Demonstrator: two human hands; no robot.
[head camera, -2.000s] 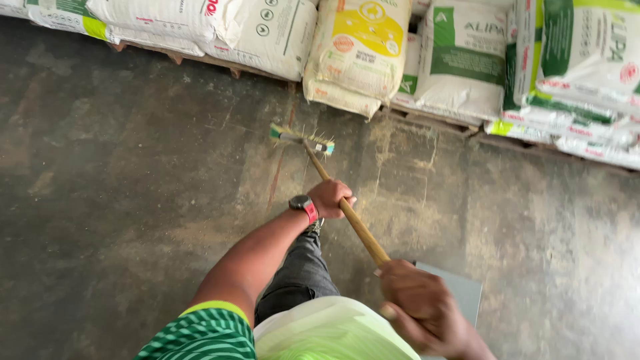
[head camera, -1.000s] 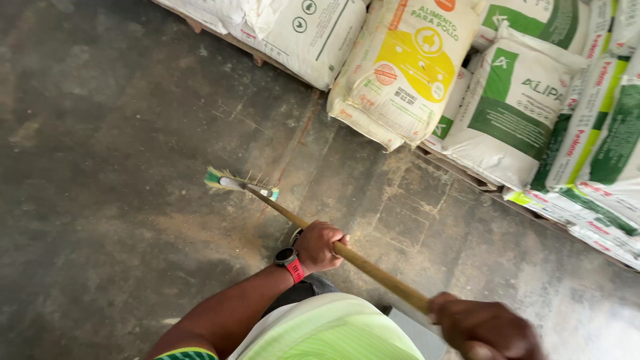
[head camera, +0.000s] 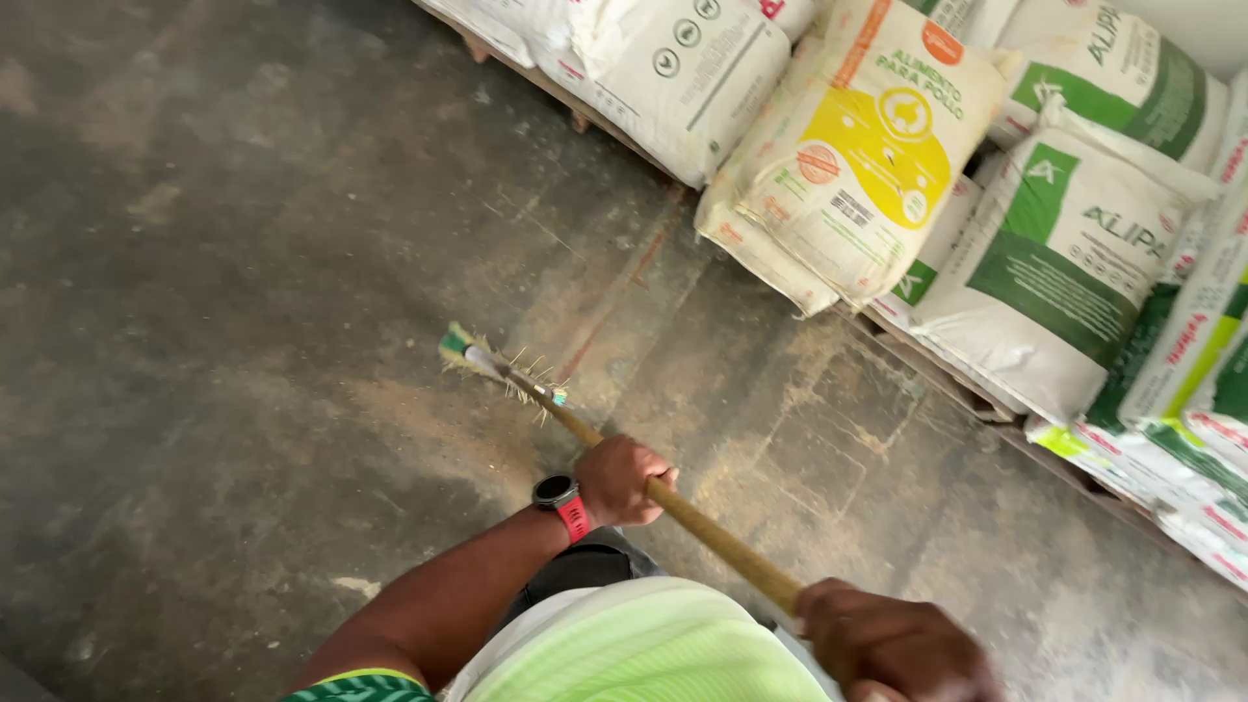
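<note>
A push broom with a wooden handle (head camera: 726, 541) runs diagonally from the lower right to its head (head camera: 502, 370), whose green and pale bristles are at the concrete floor near the middle. My left hand (head camera: 624, 481), with a watch on a red strap at the wrist, is closed around the handle's middle part. Farther up, near the handle's end, my right hand (head camera: 892, 639) grips it; this hand is slightly blurred and partly cut off by the lower edge. Light brown dust (head camera: 439, 419) lies on the floor beside the broom head.
Stacked feed sacks, a yellow and white one (head camera: 858, 166) and a green and white one (head camera: 1063, 263) among them, rest on wooden pallets (head camera: 936, 375) across the upper right. The yellow and white stack juts past the pallet edge. Part of a grey flat object shows beneath my right hand.
The view has turned, so the sacks now run diagonally. Against the floor, the broom head has moved away from the pallets since two seconds ago. Both hands have stayed on the handle.
</note>
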